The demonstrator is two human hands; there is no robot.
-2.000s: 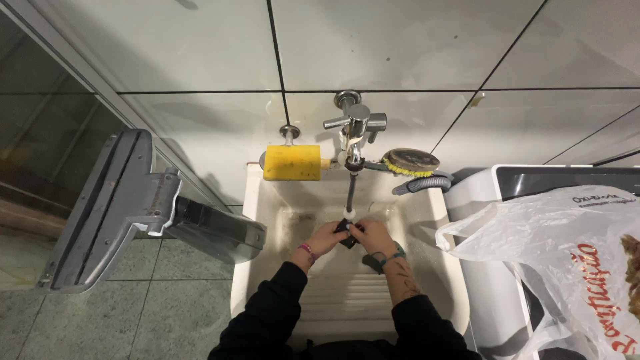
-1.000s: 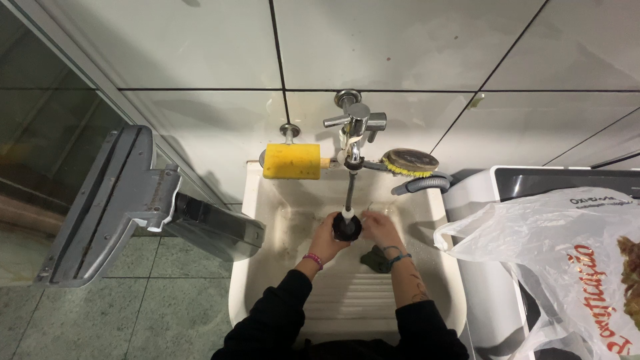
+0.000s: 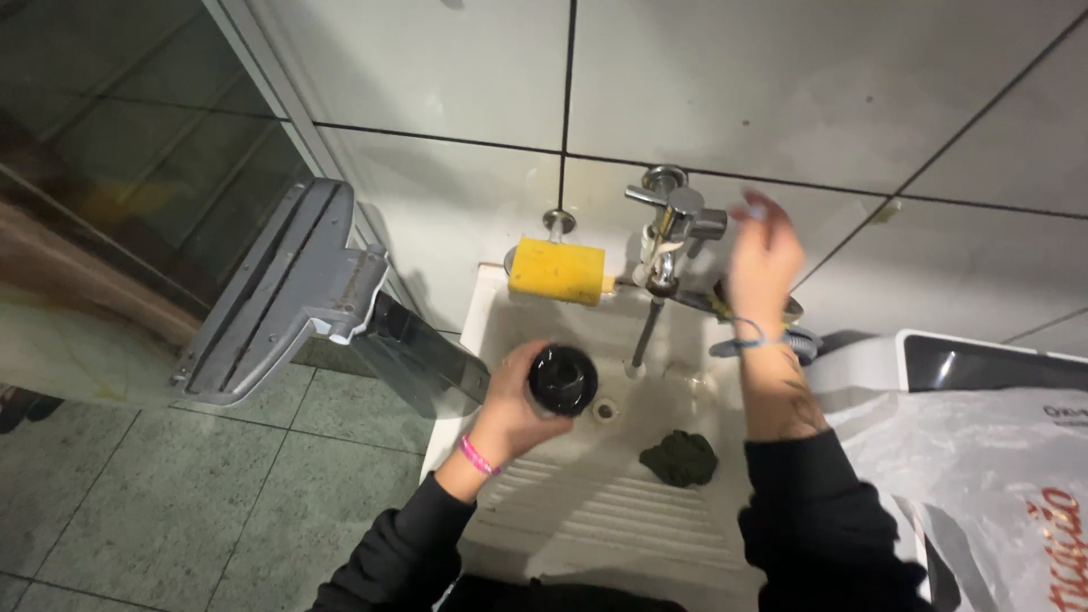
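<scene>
My left hand (image 3: 520,399) is wrapped around a round black cup-like container (image 3: 563,380), its opening facing up, above the left part of the white laundry sink (image 3: 489,306). My right hand (image 3: 765,255) is raised just right of the chrome faucet (image 3: 684,212), blurred, with its fingers bent; nothing can be made out in it. From the faucet a grey spout tube (image 3: 648,333) reaches down into the sink. A dark green cloth (image 3: 680,458) lies bunched up on the sink floor, to the right of the drain (image 3: 605,410).
A yellow sponge (image 3: 557,271) sits at the sink's back rim. Behind my right wrist are a scrub brush, partly hidden, and a grey hose (image 3: 801,346). A grey floor-cleaner head (image 3: 272,297) stands at left. At right, a plastic bag (image 3: 986,459) lies on a white appliance (image 3: 867,365).
My right hand has moved from inside the sink up beside the faucet. My left hand has carried the black container left, away from the spout tube.
</scene>
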